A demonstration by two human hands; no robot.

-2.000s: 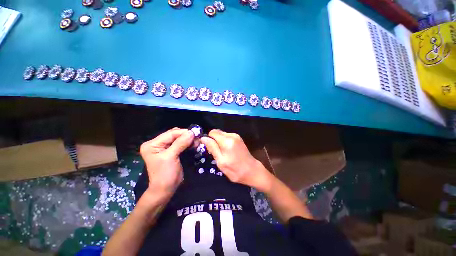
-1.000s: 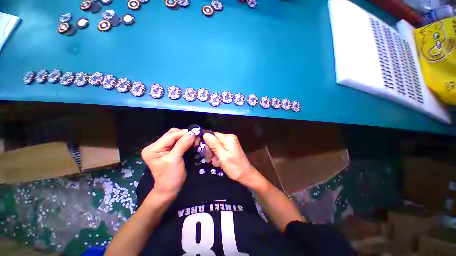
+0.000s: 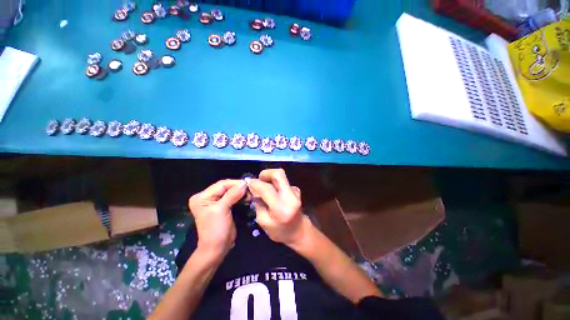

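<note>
A small round part (image 3: 248, 178) is held between both hands over the lap, just in front of the bench edge. Fingers hide most of it; a bit of its dark rim and pale face shows. My left hand (image 3: 215, 209) pinches it between thumb and finger. My right hand (image 3: 277, 203) has its fingertips against it from the other side; a dark thing shows under that hand, too blurred to name. Several round parts with silver flower-like faces (image 3: 200, 139) lie in a row along the bench's near edge.
Clusters of loose parts with copper-red rings (image 3: 174, 43) lie at the back left. A blue bin (image 3: 312, 9) is behind them. A white slab (image 3: 431, 94) with dark slots and a yellow bag (image 3: 545, 78) are at right, a white sheet (image 3: 14, 75) at left. Cardboard (image 3: 390, 219) lies below.
The view has tilted up, showing more clusters and the blue bin. My right hand has turned, its fingers now further over the held part.
</note>
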